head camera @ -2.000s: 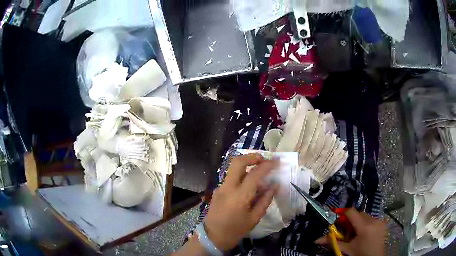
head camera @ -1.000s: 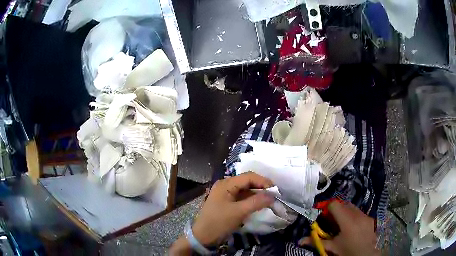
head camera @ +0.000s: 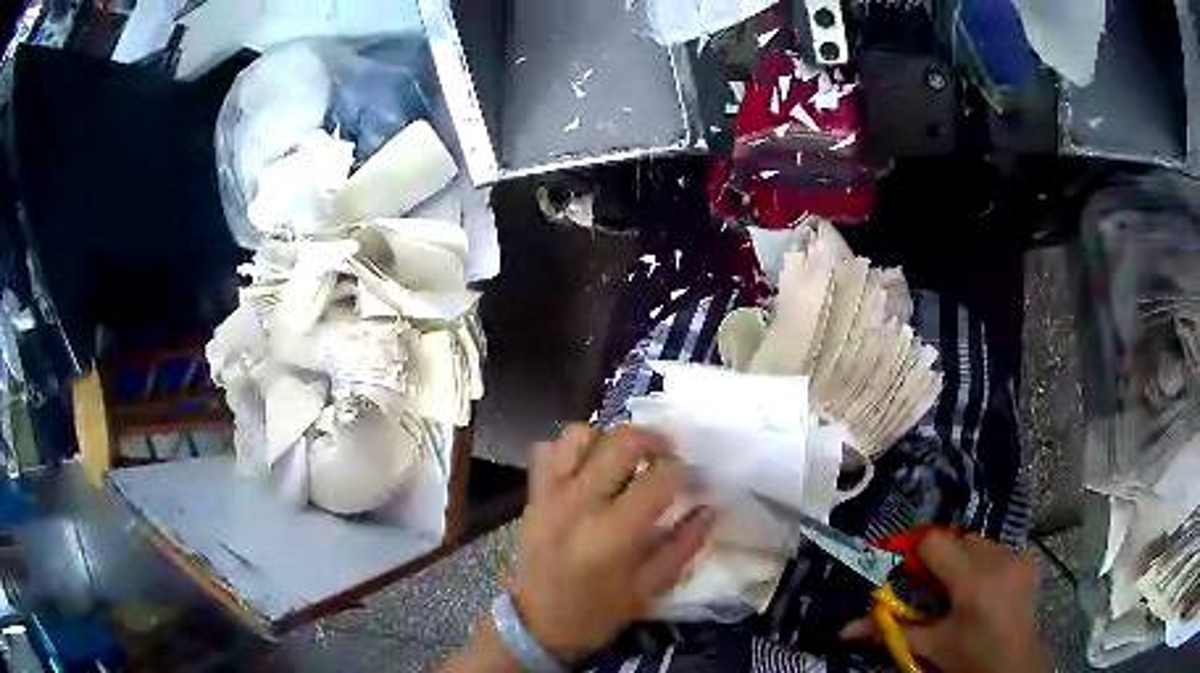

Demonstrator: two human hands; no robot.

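My right hand (head camera: 976,607) holds scissors (head camera: 842,547) with red and yellow handles, right of the lap. The blades point up and left, and their tip lies over the lower part of the white pieces (head camera: 750,427). My left hand (head camera: 608,542), slightly blurred, has bent fingers on the left edge of the white pieces; its fingertips are partly hidden. A fanned stack of cream pieces (head camera: 842,335) lies beyond them. A narrow white band (head camera: 855,473) loops at the right side of the bundle. All rest on the striped dark lap cloth (head camera: 967,408).
A large cream heap (head camera: 349,375) sits on the left board (head camera: 263,539), with a clear plastic bag (head camera: 270,118) behind. A grey metal tray (head camera: 592,86) and red cloth (head camera: 796,151) with white slivers lie beyond the lap. A clear bin (head camera: 1145,381) of pieces stands right.
Since one second ago, my left hand has shifted left and up, off the lower corner it pinched. The scissors have moved slightly right, and their tip now shows over the white pieces.
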